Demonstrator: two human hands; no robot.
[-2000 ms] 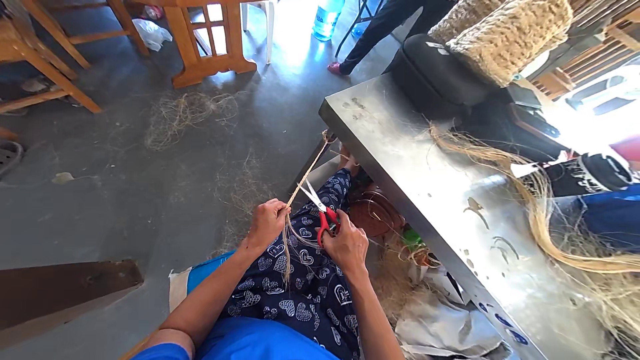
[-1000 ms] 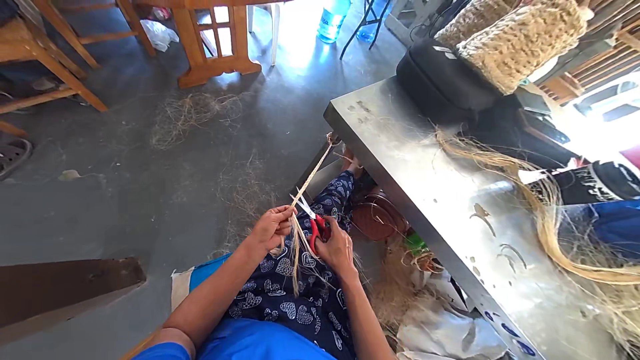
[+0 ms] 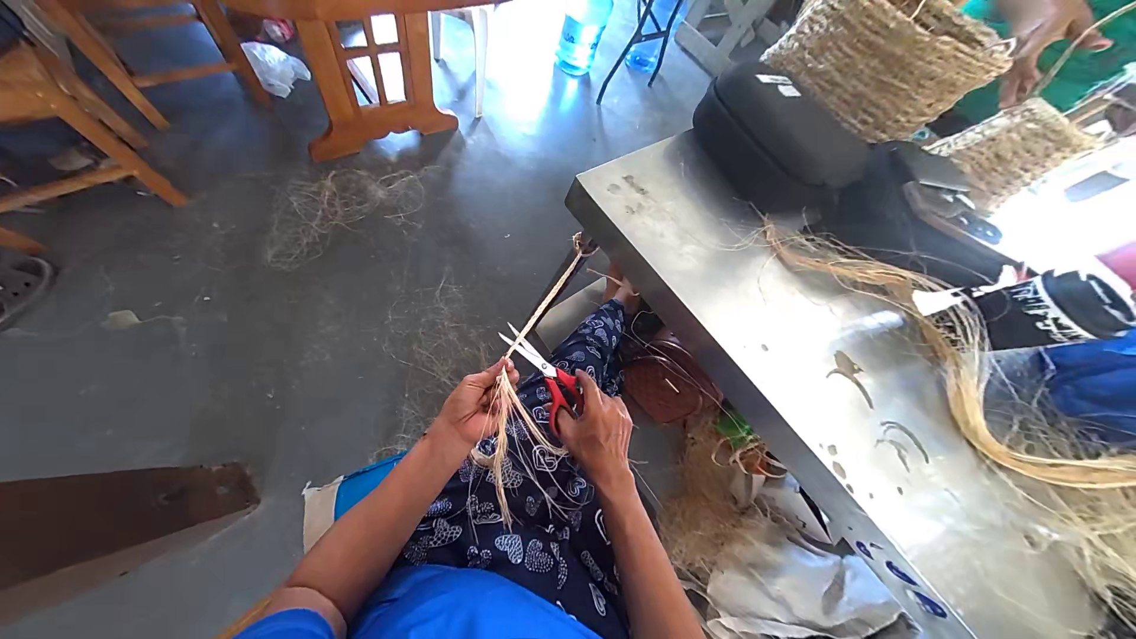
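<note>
A braided cord of pale plant fiber (image 3: pixel 546 306) runs taut from the leg near the metal table's corner down to my left hand (image 3: pixel 475 404), which pinches it where it parts into loose strands (image 3: pixel 502 444). My right hand (image 3: pixel 599 430) holds red-handled scissors (image 3: pixel 561 390) by the loops. Their blades are parted and lie at the cord, just above my left fingertips. Whether they touch the cord I cannot tell. The loose strands hang over my patterned dark trousers.
On the metal table (image 3: pixel 710 284) at right lie a long fiber hank (image 3: pixel 967 390), a black case (image 3: pixel 772 133) and woven baskets (image 3: pixel 887 67). Another person's hand (image 3: pixel 1034 44) shows at top right. Fiber scraps (image 3: pixel 342 209) litter the floor; a brown bag (image 3: pixel 670 382) sits under the table.
The scissors, earlier beside the cord, now lie with parted blades at it, close above my left fingers. Another person's hand and a second basket have come into view at top right.
</note>
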